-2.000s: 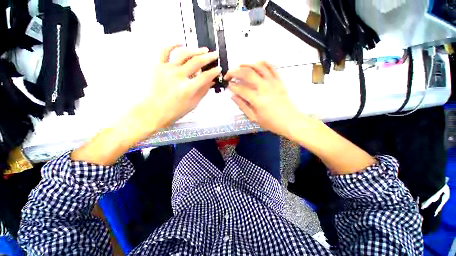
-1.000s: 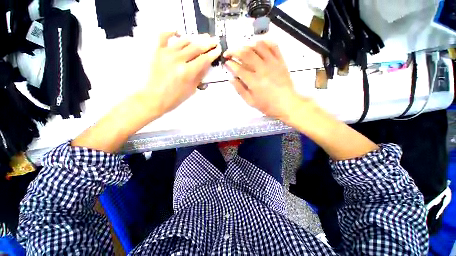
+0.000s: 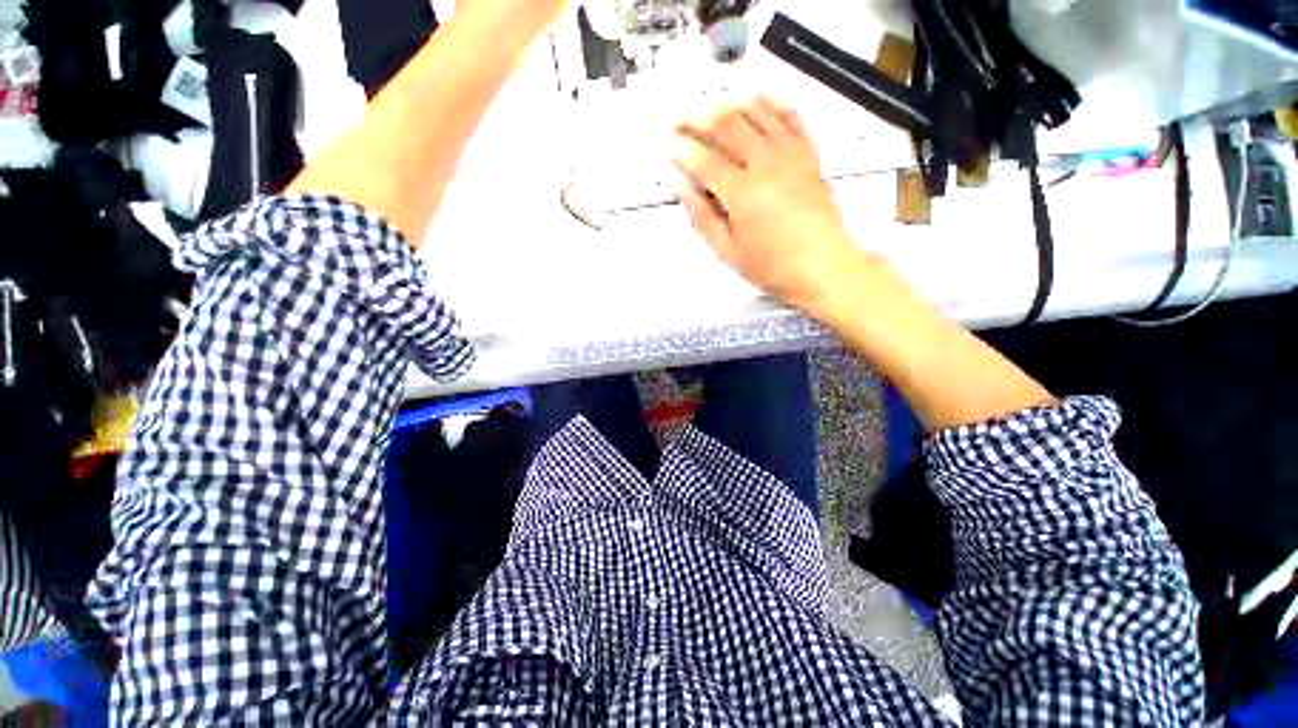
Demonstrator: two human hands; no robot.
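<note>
My right hand (image 3: 755,185) is over the white table right of centre, fingers loosely bent, with nothing seen in it. My left forearm reaches up past the top edge; the left hand is cut off by the frame's edge. The presser foot and needle area (image 3: 652,20) is at top centre, with a small black piece (image 3: 605,54) beside it on the left. A black zipper (image 3: 850,74) lies slanted right of the needle, next to a bundle of zippers (image 3: 982,86).
Black pieces with a bright tooth line (image 3: 254,121) lie at the left. A black fabric stack (image 3: 387,36) is at upper left. Brown tabs (image 3: 913,198) and black straps (image 3: 1041,242) are at the right. A pale ruler band (image 3: 683,339) runs along the front edge.
My left hand has left the needle area and moved up out of the frame. The black strip between both hands is no longer there. My right hand stays near the same place.
</note>
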